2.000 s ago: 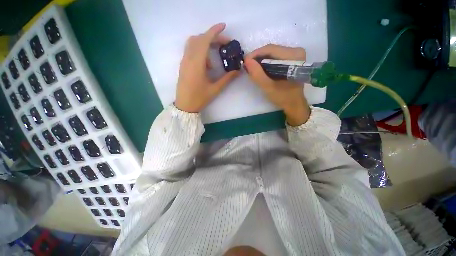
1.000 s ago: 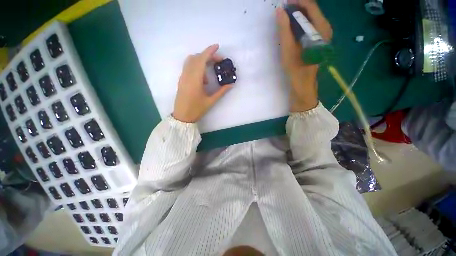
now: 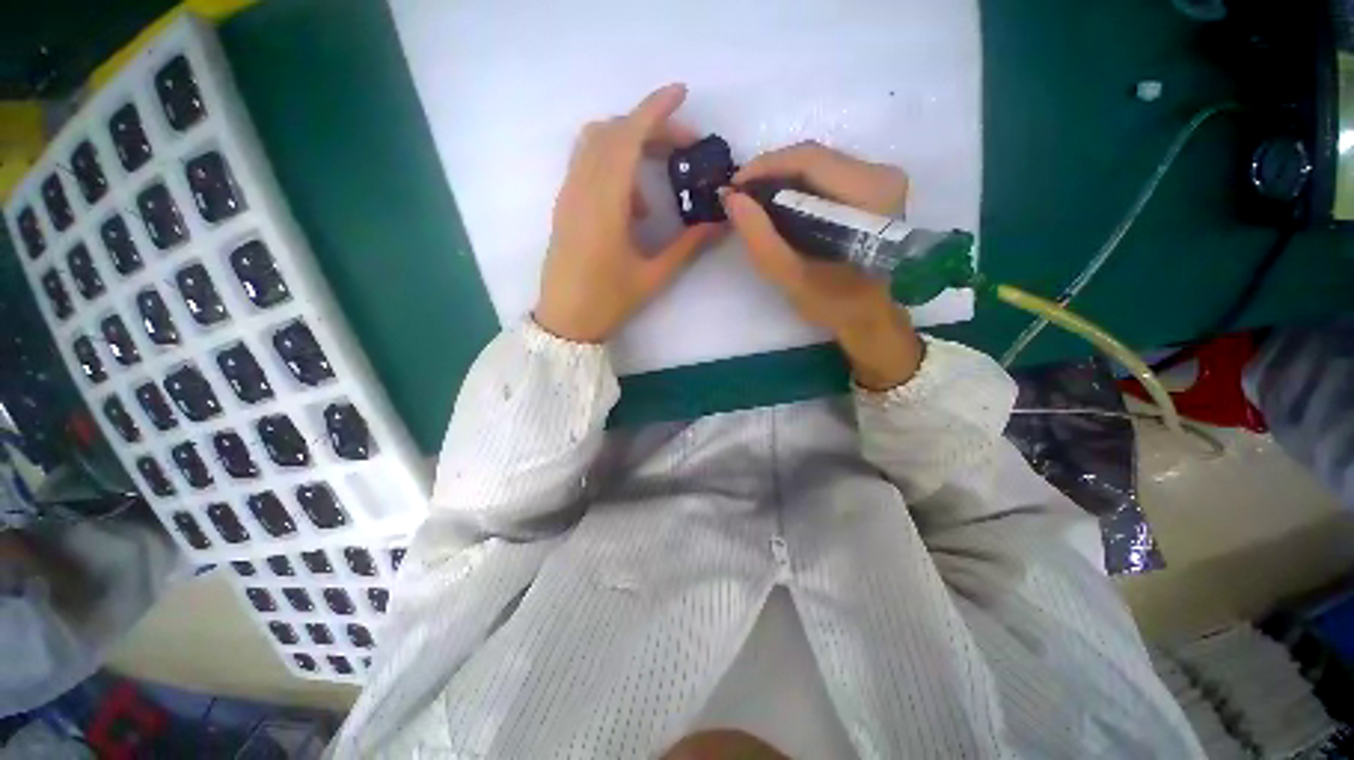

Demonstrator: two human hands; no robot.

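Observation:
My left hand [image 3: 606, 223] holds a small black housing [image 3: 700, 180] between thumb and fingers, over the white work paper [image 3: 520, 89]. Small metallic details show on the housing's upward side. My right hand [image 3: 817, 245] grips a dark dispensing syringe [image 3: 832, 226] with a pale label like a pen, its front end at the housing's right side. The needle tip is hidden by my fingers. A green adapter [image 3: 933, 267] sits at the syringe's rear, with a yellowish hose [image 3: 1091, 330] curving from it.
A white blister tray [image 3: 389, 498] with many black housings stands at the left on the green mat [image 3: 319, 178]. A black box with a round dial [image 3: 1280, 164] is at the upper right, near a small white piece [image 3: 1148, 91]. A shiny black bag [image 3: 1084, 460] lies below the bench edge.
Since one second ago, my right hand has brought the syringe back from the paper's far right to the housing. My left hand still holds the housing. The whole view has shifted slightly.

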